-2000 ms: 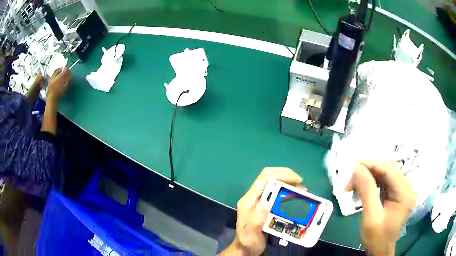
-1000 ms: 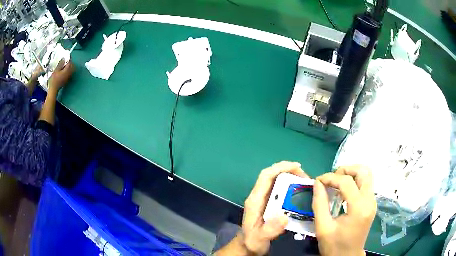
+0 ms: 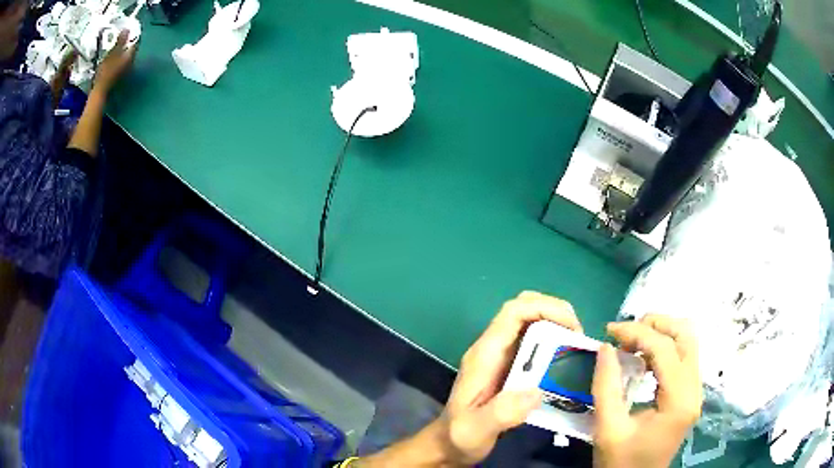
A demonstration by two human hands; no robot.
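A white plastic housing (image 3: 528, 364) is held over the bench's near edge, its open side up. The blue battery pack (image 3: 565, 373) shows inside, with a bit of red wire. My left hand (image 3: 494, 384) grips the housing's left end, where a dark keyhole slot shows. My right hand (image 3: 651, 393) is at its right end, thumb and fingers pinching a whitish piece (image 3: 633, 370); the fingers hide most of it, and I cannot tell what it is. A small white stub (image 3: 561, 440) sticks out of the near side.
The electric screwdriver (image 3: 688, 144) hangs over the grey screw feeder (image 3: 581, 187). A clear bag of white parts (image 3: 768, 274) lies to its right. A white unit with cable (image 3: 379, 87) and another white unit (image 3: 218, 44) lie on the green bench (image 3: 439, 210). Blue crate (image 3: 64, 366) below left; a person (image 3: 41, 174) works at left.
The view has shifted, so the bench things sit higher. My right hand has come from over the bag to the housing's right end. The battery is now partly covered by my fingers.
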